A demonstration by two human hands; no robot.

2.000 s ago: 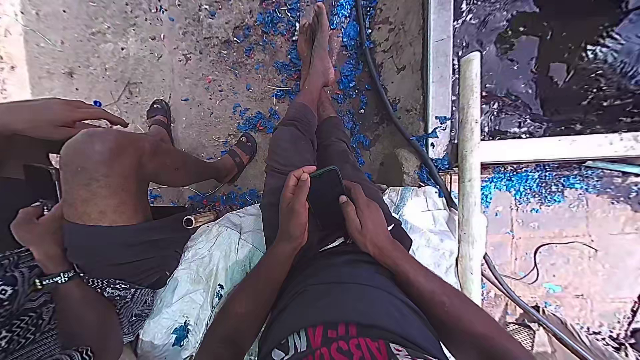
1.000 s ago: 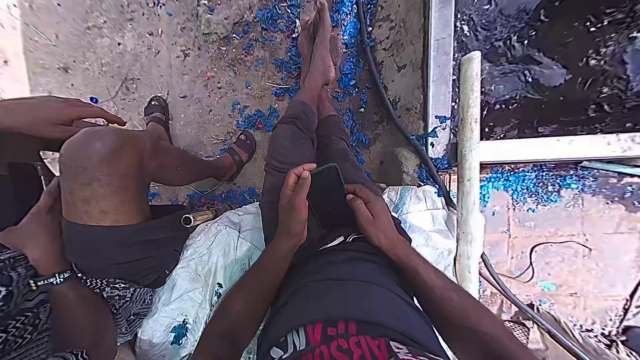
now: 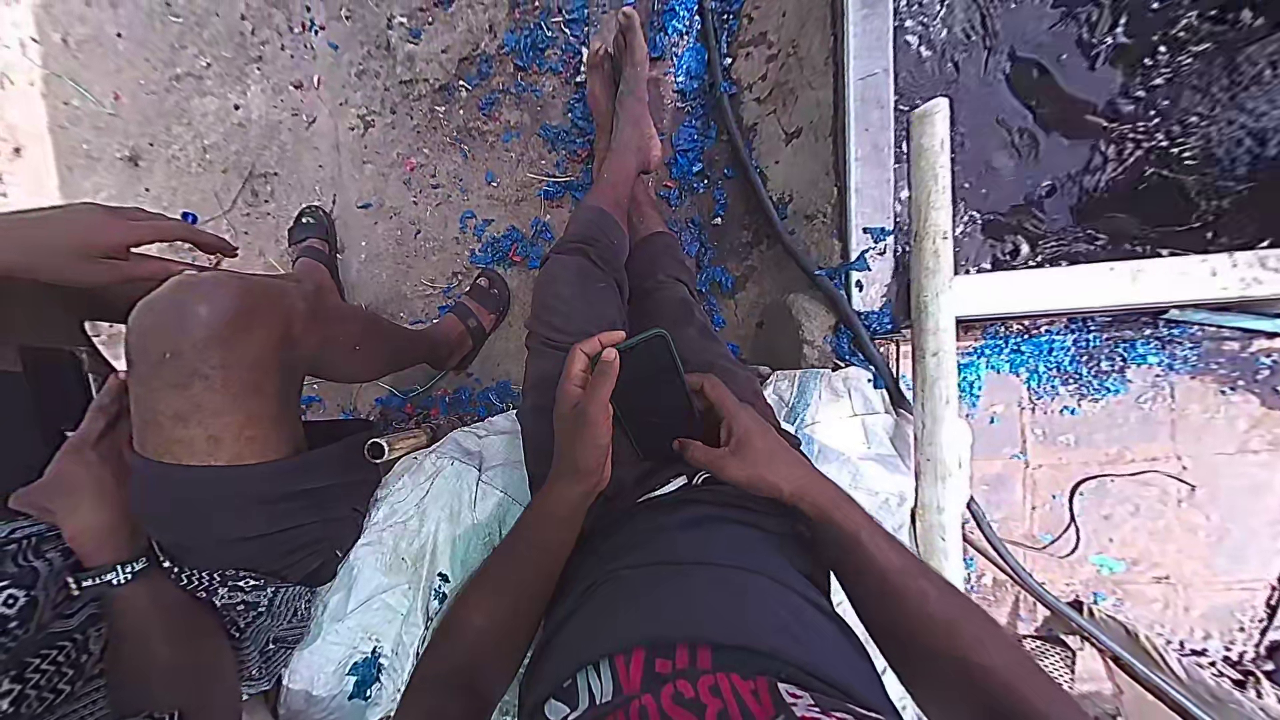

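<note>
A smartphone [image 3: 652, 392] with a dark screen and a teal-edged case lies between my two hands, above my lap. My left hand [image 3: 588, 415] grips its left side, thumb along the upper left edge. On the lower right side of the phone, my right hand [image 3: 735, 437] holds it with thumb and fingers. My legs in dark trousers [image 3: 580, 290] stretch forward, the bare feet [image 3: 628, 100] crossed. Under me is a white woven plastic sack [image 3: 440, 510].
A seated person's knee [image 3: 215, 330], hands and sandals [image 3: 485, 305] are close at left, beside a hollow tube end [image 3: 392, 445]. At right stand a pale pole [image 3: 932, 330] and a metal-framed basin of dark liquid [image 3: 1080, 265]. A black hose [image 3: 765, 195] crosses ground strewn with blue plastic flakes [image 3: 690, 150].
My hands stay around the phone, with only a slight shift of my right hand. The other person's lower hand has moved at the left.
</note>
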